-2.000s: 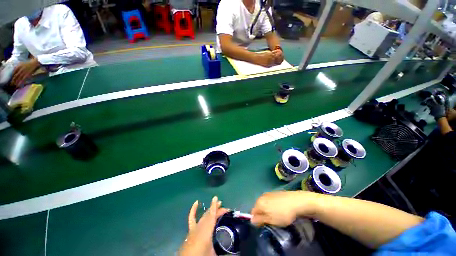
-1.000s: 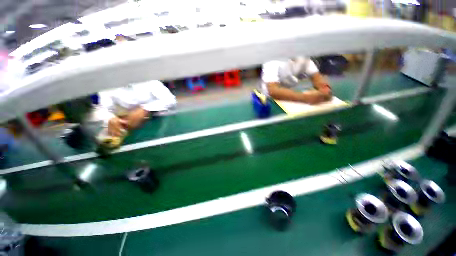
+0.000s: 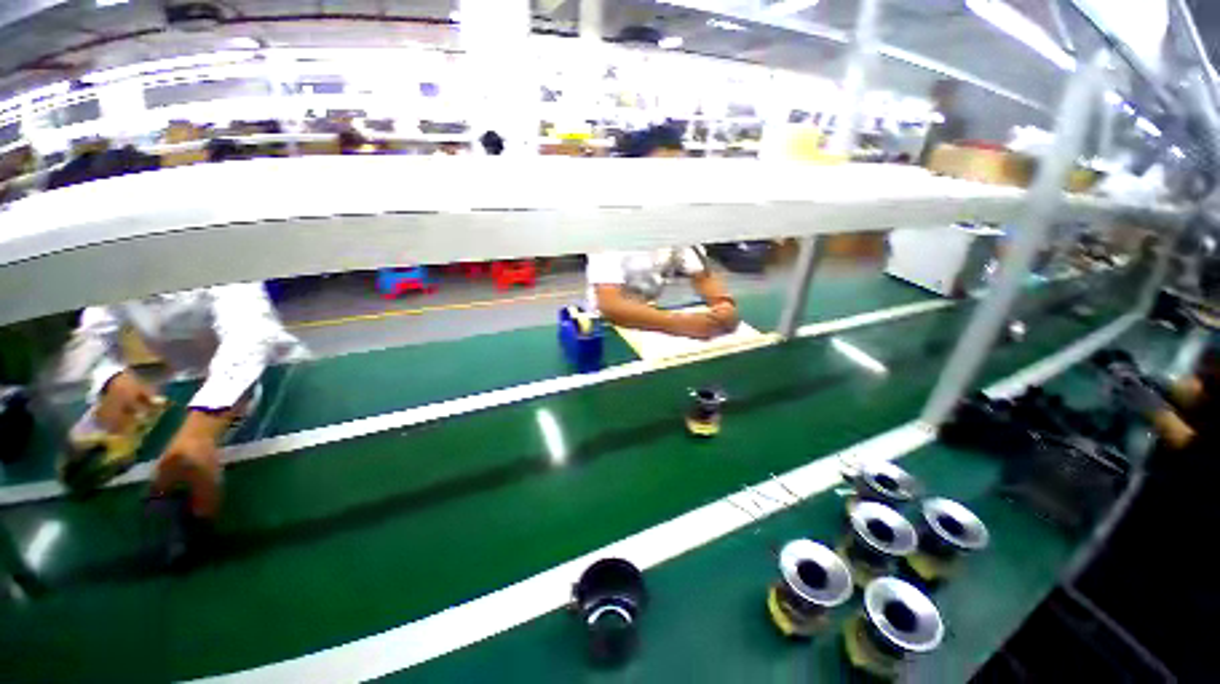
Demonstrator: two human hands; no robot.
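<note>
Neither of my hands is in the picture. Nearest in front of me a black housing stands on the green bench against the white rail, with a bright ring showing low on it. To its right is a cluster of several inner units with wide silver flared rims, dark centre holes and yellow-banded bodies. Thin lead wires lie over the white rail behind them. One more unit with a yellow base stands on the green belt.
A white overhead shelf crosses the view, with a slanted post at right. A black parts pile lies far right. Opposite are two workers, a blue tape dispenser and a pale work mat.
The view has swung about and tilted up, bringing in the shelf. My hands and the black piece they held have left the picture. The opposite left worker's hand now reaches onto a dark unit on the belt.
</note>
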